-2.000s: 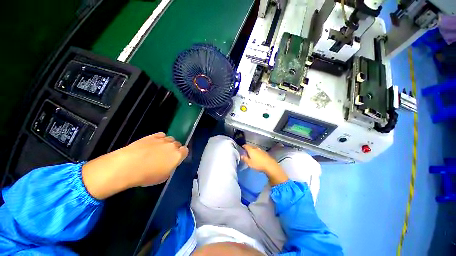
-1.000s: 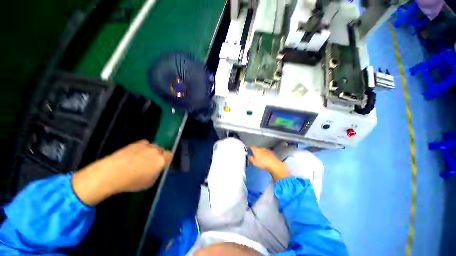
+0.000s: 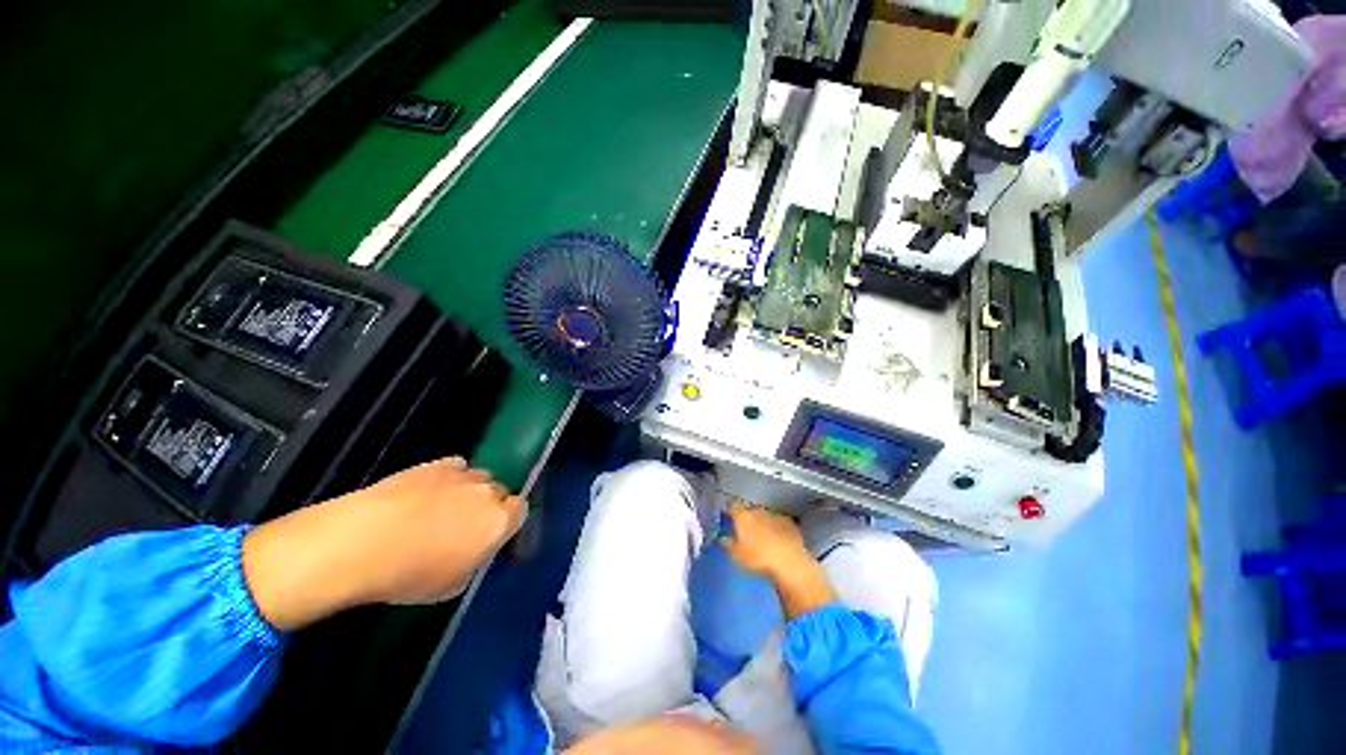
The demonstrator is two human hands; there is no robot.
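My left hand (image 3: 387, 540) is over the near edge of the line, beside the foam tray (image 3: 387, 351), its fingers curled; nothing shows in it. Two black phone units lie in the tray pockets, the upper one (image 3: 284, 317) and the lower one (image 3: 188, 438), white print up. My right hand (image 3: 760, 541) is between my knees below the machine front, fingers curled and partly hidden; what it touches cannot be told. The left fixture (image 3: 808, 280) and right fixture (image 3: 1022, 342) of the white machine (image 3: 901, 379) hold no phone.
A black desk fan (image 3: 588, 314) stands between the conveyor belt (image 3: 517, 192) and the machine. A lone phone (image 3: 424, 112) lies farther up the belt. The control screen (image 3: 856, 447) is lit. Blue stools (image 3: 1281, 354) and a person in pink (image 3: 1299, 111) are at the right.
The camera view has shifted, showing more of the machine's back and the lone phone. Both hands keep much the same pose. The tray phones and fixtures look unchanged.
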